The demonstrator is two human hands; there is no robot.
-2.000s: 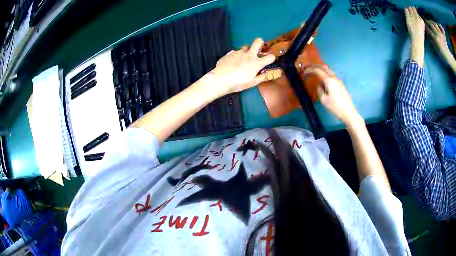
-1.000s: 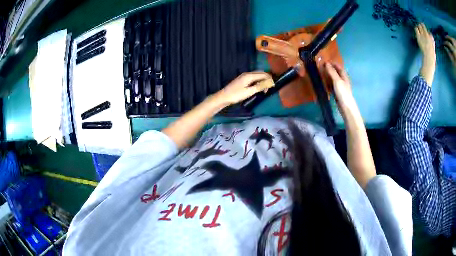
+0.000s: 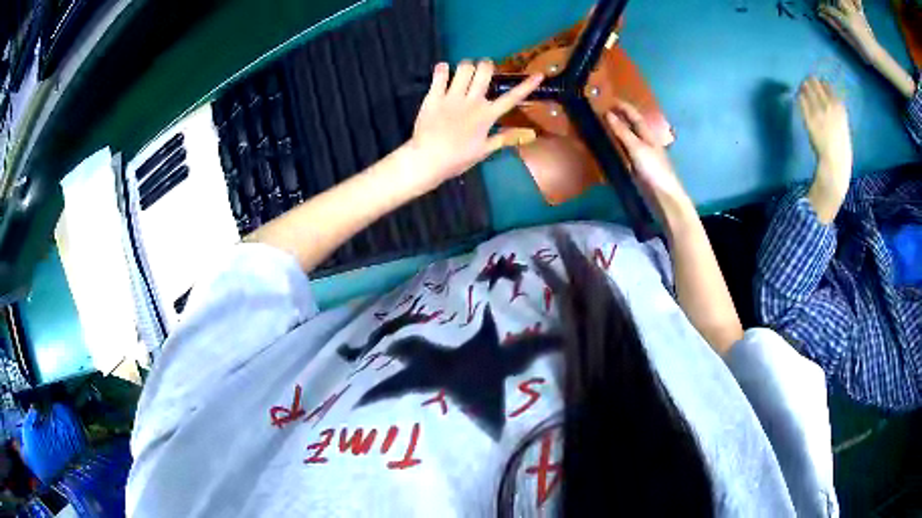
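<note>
The orange fixture (image 3: pixel 554 174) lies on the teal bench, with a black strip on each of its three arms. My left hand (image 3: pixel 460 119) is spread over the left arm, its index finger touching the black strip (image 3: pixel 541 87) there and its thumb, with a tan finger cot, below it. Its palm hides the strip's outer end. My right hand (image 3: pixel 647 152) is beside the lower arm, fingers bent against the lower strip (image 3: pixel 610 152); whether they grip it is hidden.
Left of the fixture is a ribbed black tray (image 3: pixel 354 111) with glossy black parts (image 3: pixel 258 152). Further left are a white sheet (image 3: pixel 187 218) with black strips and stacked pale sheets (image 3: pixel 96 263). A coworker's checked sleeve (image 3: pixel 799 253) and hands are at right, near small black bits.
The black strip my left hand held off the fixture now lies on the formerly bare left arm. My left hand has opened over it. The coworker's near hand has moved nearer the fixture.
</note>
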